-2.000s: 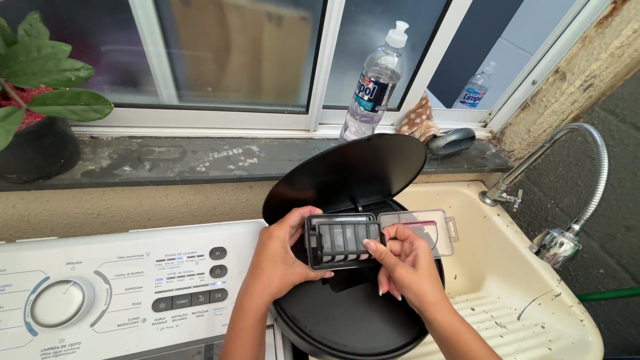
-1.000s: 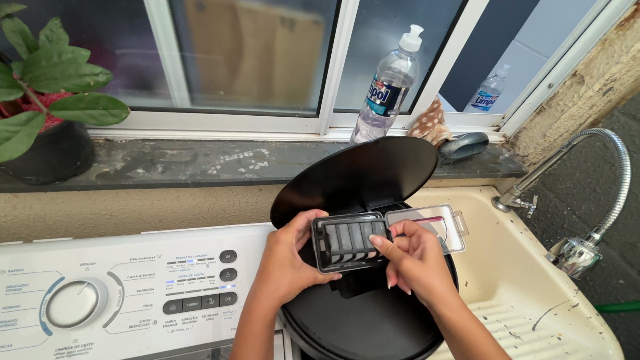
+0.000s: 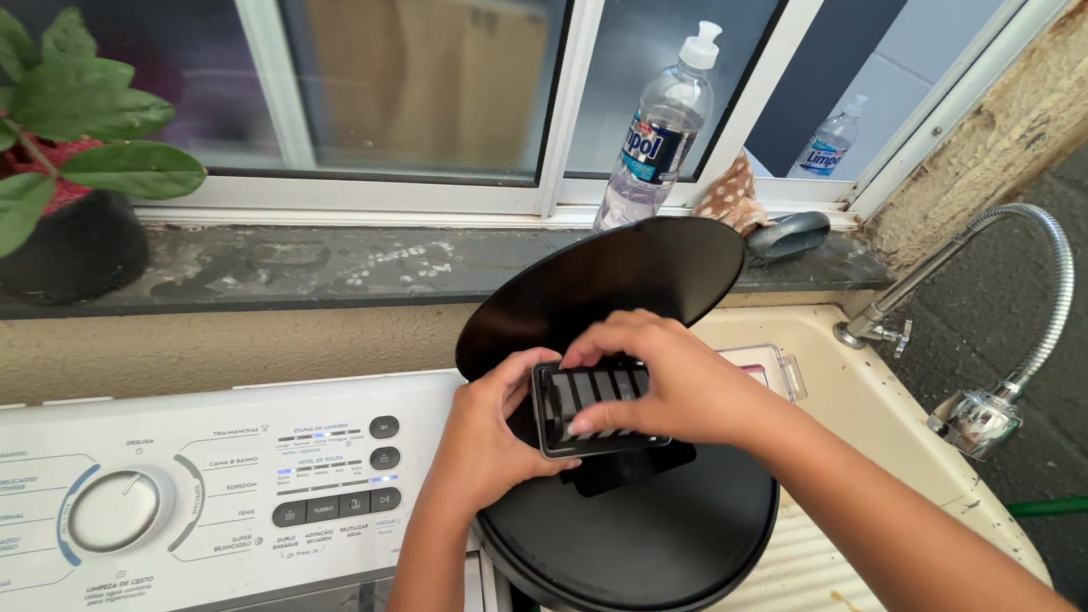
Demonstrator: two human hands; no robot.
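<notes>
A small black case with several dark slotted pieces inside is gripped at its left end by my left hand. My right hand reaches over the case from the right, its thumb and fingers on the slotted pieces; whether it has hold of one I cannot tell. The case's clear lid is swung out to the right, partly hidden behind my right hand. Below both hands is a round black stand or bin, with a tilted black disc rising behind it.
A washing machine panel is at left. To the right are a cream laundry sink and a flexible metal faucet. On the stone sill stand a Limpol detergent bottle, a potted plant and a dark brush-like item.
My right hand has moved from the case's right edge and lid onto the slotted pieces, with its fingers reaching over the top edge. My left hand still holds the case.
</notes>
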